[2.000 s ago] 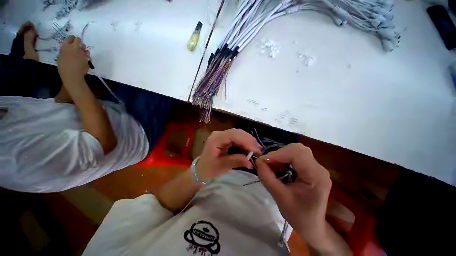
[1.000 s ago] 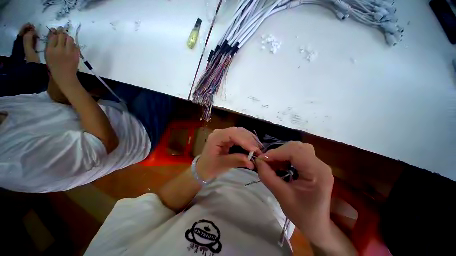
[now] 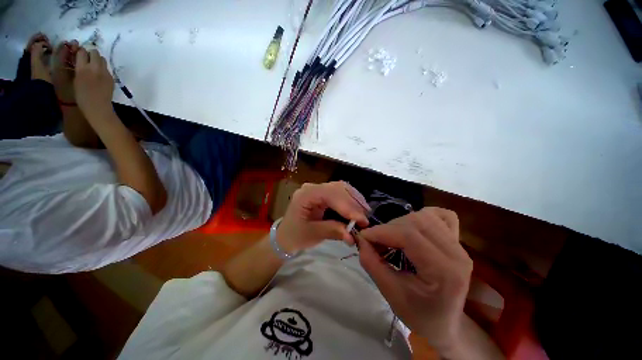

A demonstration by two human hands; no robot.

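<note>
My left hand (image 3: 315, 219) pinches a tiny white connector housing (image 3: 350, 226) between thumb and fingertips, above my lap. My right hand (image 3: 422, 271) is close beside it and holds thin lead wires (image 3: 398, 260) that fan out under its fingers. Its fingertips are at the housing, with a thin wire between them. Whether the wire tip is inside the housing is too small to tell. A pale cable (image 3: 393, 329) hangs below my right hand over my shirt.
The white table (image 3: 493, 140) holds a harness bundle (image 3: 352, 28), small white bits (image 3: 381, 61), a yellow-green bottle (image 3: 272, 49) and a black object (image 3: 624, 28) at right. A person (image 3: 91, 197) in a white shirt works at left, beside a red stool (image 3: 243, 204).
My right hand has turned slightly, its fingers more folded over the wires, which fan differently below. My left hand has barely moved. The neighbouring person's hands have shifted and now both show.
</note>
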